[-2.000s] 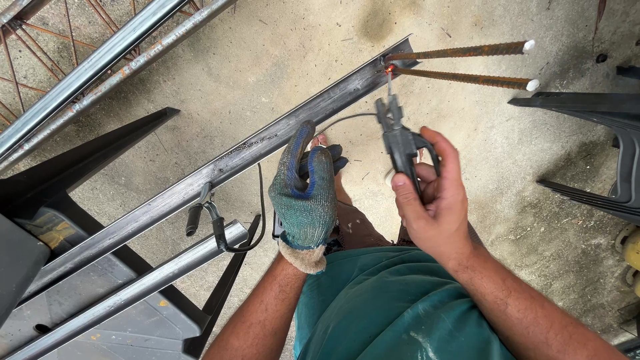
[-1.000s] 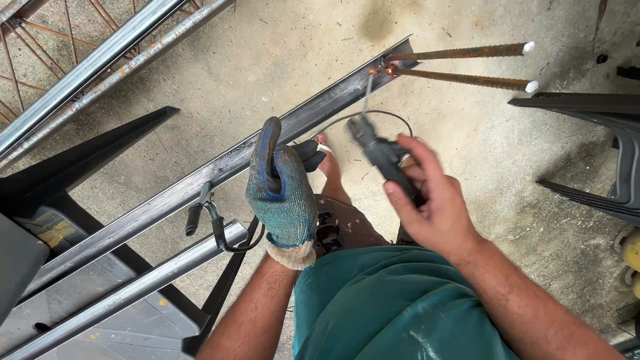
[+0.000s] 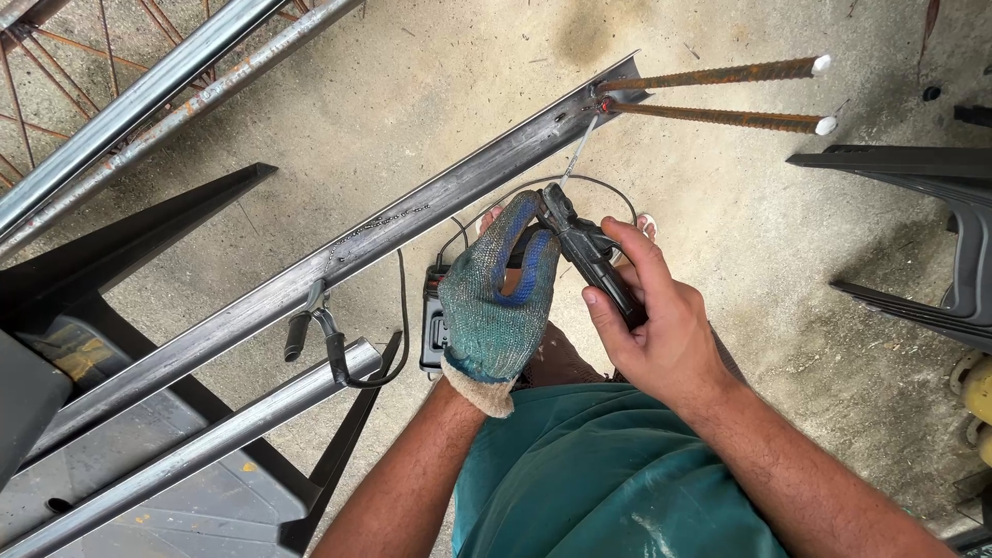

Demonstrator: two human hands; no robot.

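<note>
My bare right hand [image 3: 659, 325] grips a black welding electrode holder [image 3: 593, 260]. A thin electrode [image 3: 580, 155] runs from its jaws to a small glowing red spot at the end of a steel channel [image 3: 465, 182]. My left hand [image 3: 504, 287], in a green and blue knit glove, touches the holder's head with bent fingertips; whether it grips it cannot be told. Two rusty rebar rods [image 3: 721, 74] with white tips stick out from the channel's far end. A ground clamp [image 3: 318, 314] with a black cable bites the channel's lower edge.
A dark plastic chair [image 3: 194, 465] at the left bears the channel and a second metal profile [image 3: 310, 403]. Steel tubes [image 3: 155, 116] lie at upper left. A welding machine [image 3: 434, 318] stands by my feet. Another dark chair [image 3: 973, 248] and yellow objects [image 3: 978, 395] are at the right.
My left hand has moved right, up to the electrode holder, from beside the channel. The holder, still in my right hand, has tilted, and the electrode's tip is at the glowing spot.
</note>
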